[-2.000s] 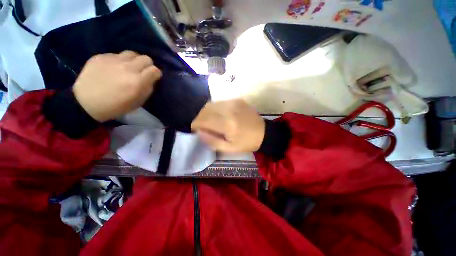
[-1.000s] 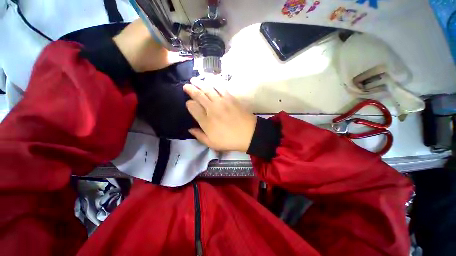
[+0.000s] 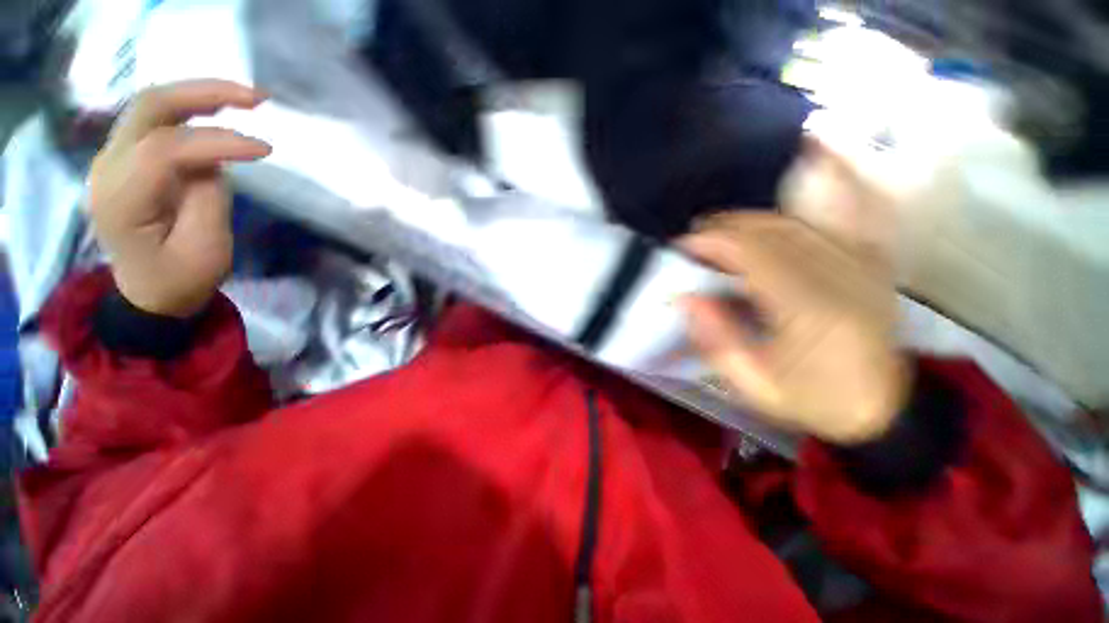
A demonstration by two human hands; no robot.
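Note:
The frame is blurred. My left hand is raised at the left over the pale cloth, fingers apart, holding nothing I can see. My right hand is right of centre, fingers spread and bent at the right end of a pale panel with a black stripe. Whether it grips the cloth cannot be told. A black fabric panel lies just beyond the right hand, reaching towards the bright lamp area. The needle and presser foot cannot be made out.
The cream machine bed is at the right. A crumpled grey, white and black bundle lies below the table edge at the left. More pale cloth is at the far left. The red jacket fills the bottom.
The view has swung left and blurred. My left hand has come off the black cloth near the needle and is raised at the left. Phone and scissors are no longer visible.

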